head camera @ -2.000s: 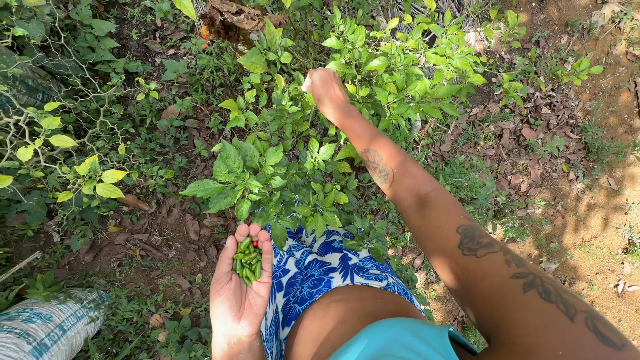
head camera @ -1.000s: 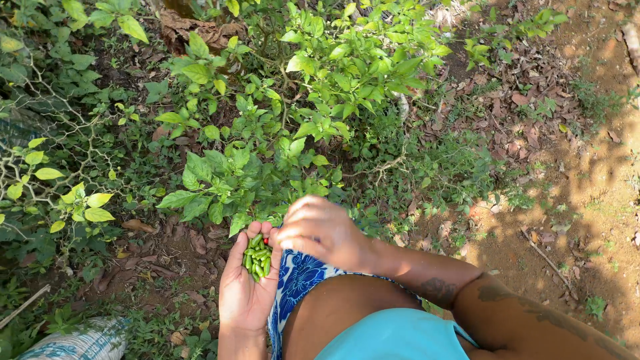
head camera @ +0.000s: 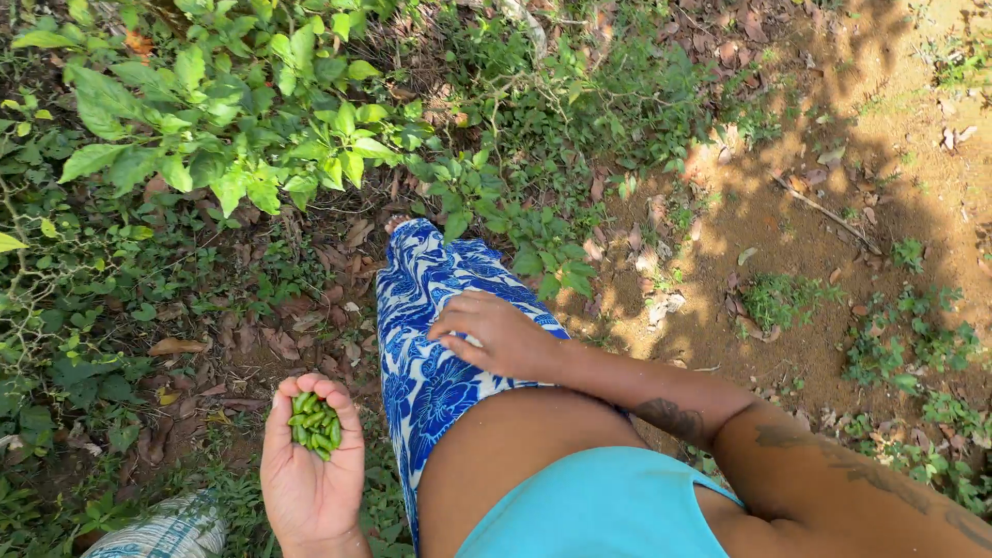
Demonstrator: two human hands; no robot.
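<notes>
A pile of small green chili peppers lies in the cupped palm of my left hand, whose fingers curl up around it at the lower left. My right hand is over the blue and white floral skirt, fingers bent and a gap between thumb and index finger, with nothing visible in it. Leafy green pepper plants stand above and to the left of both hands; a lower leafy branch reaches beside the skirt.
A woven plastic sack sits at the bottom left. Thin bare thorny-looking twigs spread along the left edge. Dry leaves and low weeds cover much of the ground, with sunlit bare soil and a stick on the right.
My right hand was among the leaves, then came to the left palm, and is now over the skirt, apart from the left hand. The view has shifted right.
</notes>
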